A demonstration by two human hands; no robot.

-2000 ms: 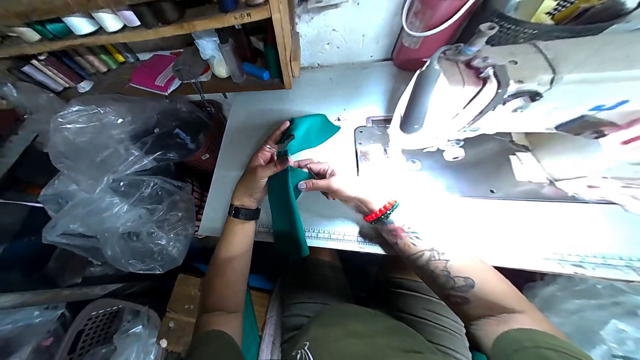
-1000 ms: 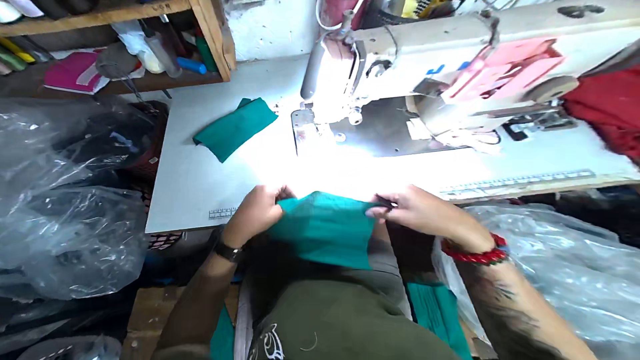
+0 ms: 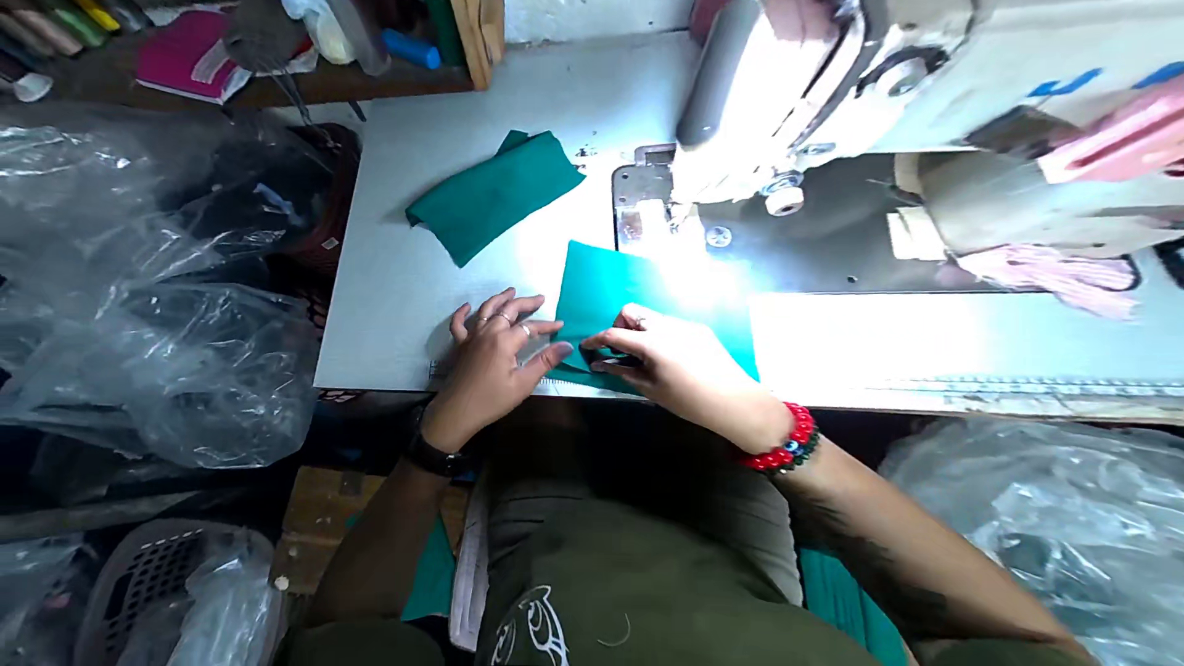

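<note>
A green fabric piece (image 3: 601, 287) lies flat on the white sewing table, its right part under the glare of the machine's lamp. My left hand (image 3: 507, 347) rests at its left edge, fingers spread, thumb at the cloth. The fingers of my right hand (image 3: 652, 356) are bent over the near part of this piece and pinch something dark and small, too unclear to name. Farther back and left lies a folded green fabric piece (image 3: 499, 194). The presser foot area of the sewing machine (image 3: 675, 217) is just beyond the flat cloth.
The sewing machine (image 3: 925, 83) fills the back right. Clear plastic bags (image 3: 157, 277) hang at the left, with another plastic bag (image 3: 1045, 527) at the lower right. A wooden shelf (image 3: 370, 85) holds tools at the back left. A plastic basket (image 3: 139, 573) stands below.
The green piece held up between both hands over my lap one second ago now lies on the table. My right hand has moved in close to my left hand.
</note>
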